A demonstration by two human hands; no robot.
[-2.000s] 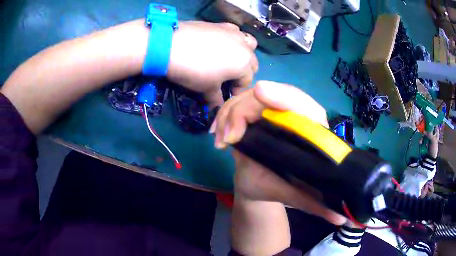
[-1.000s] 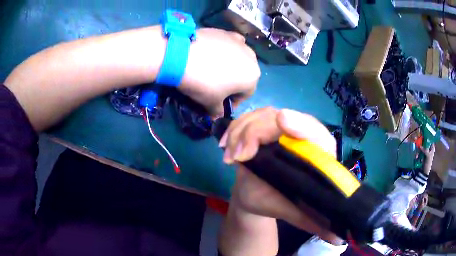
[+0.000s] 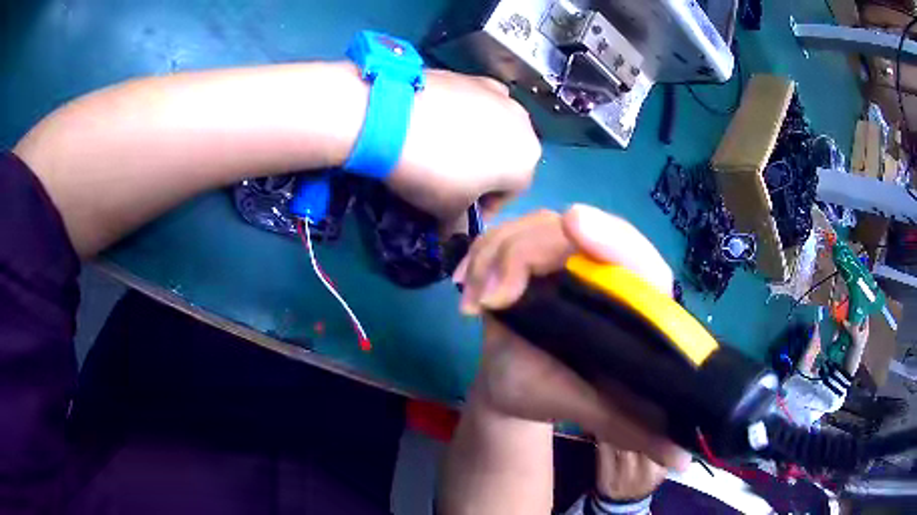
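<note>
My right hand (image 3: 543,292) is closed around a black electric screwdriver (image 3: 613,332) with a yellow lever strip. Its nose points left at a black plastic housing (image 3: 402,236). My left hand (image 3: 468,151), with a blue strap on the wrist, reaches over that housing; its fingertips are partly hidden at the screwdriver nose, where a small dark piece shows. Whether they grip the housing is unclear. A second black housing (image 3: 266,206) lies to the left, partly under my left forearm, with a blue cell (image 3: 312,201) and a red-white lead (image 3: 332,287) ending in a red tip.
A metal screw feeder (image 3: 593,75) stands beyond my hands. Loose black parts (image 3: 704,231) and a cardboard box (image 3: 749,171) of black parts are at the right. Another person's hand is by a green glue gun (image 3: 855,282); another hand (image 3: 628,473) shows at the bottom.
Both hands and the housings sit slightly further right in view. The other person's hand has appeared at the bottom. The blue part that lay right of my screwdriver is no longer seen there.
</note>
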